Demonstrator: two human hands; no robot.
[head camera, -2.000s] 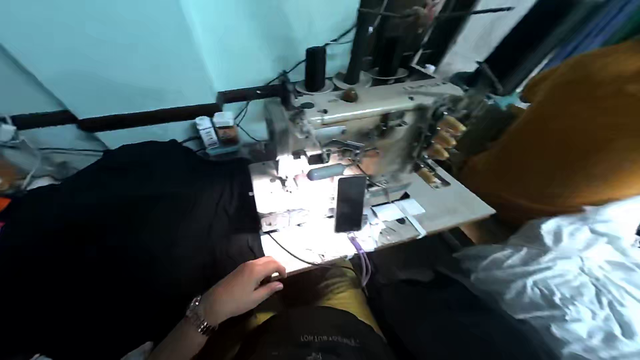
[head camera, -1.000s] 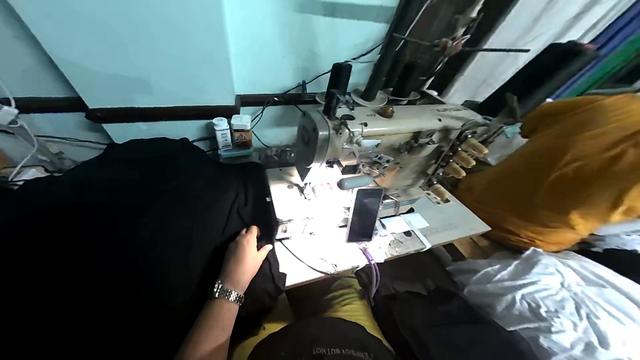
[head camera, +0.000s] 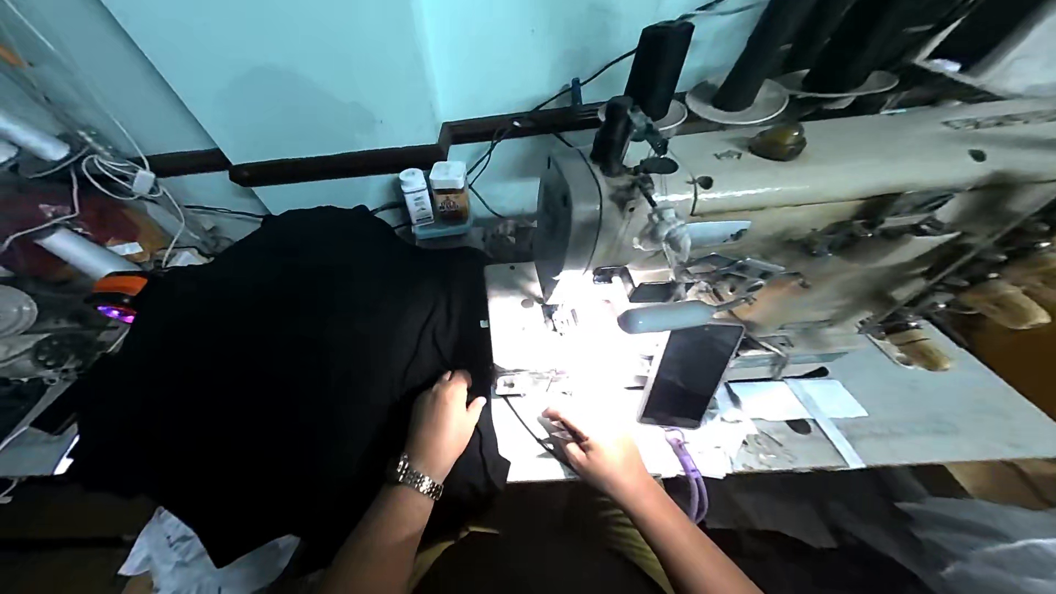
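Note:
Black fabric (head camera: 289, 371) lies spread to the left of an industrial sewing machine (head camera: 759, 181). My left hand (head camera: 445, 417), with a metal watch on its wrist, rests on the right part of the fabric; whether its fingers pinch the cloth cannot be told. Over the lit machine bed, near its front edge, my right hand (head camera: 598, 450) has its fingers around a small dark item, perhaps a small tool, that is too unclear to name. A thin black cord (head camera: 528, 429) runs beside those fingers. A smartphone (head camera: 693, 375) leans against the machine, right of the needle area.
Two small bottles (head camera: 433, 196) stand behind the fabric by the wall. Black thread cones (head camera: 660, 70) rise behind the machine head. A purple strap (head camera: 691, 470) hangs over the table's front edge. Another machine with cables (head camera: 136, 181) is at the far left.
My left hand has moved from the table's front edge onto the black fabric. My right hand has come into view over the machine bed. The view has shifted closer and to the left.

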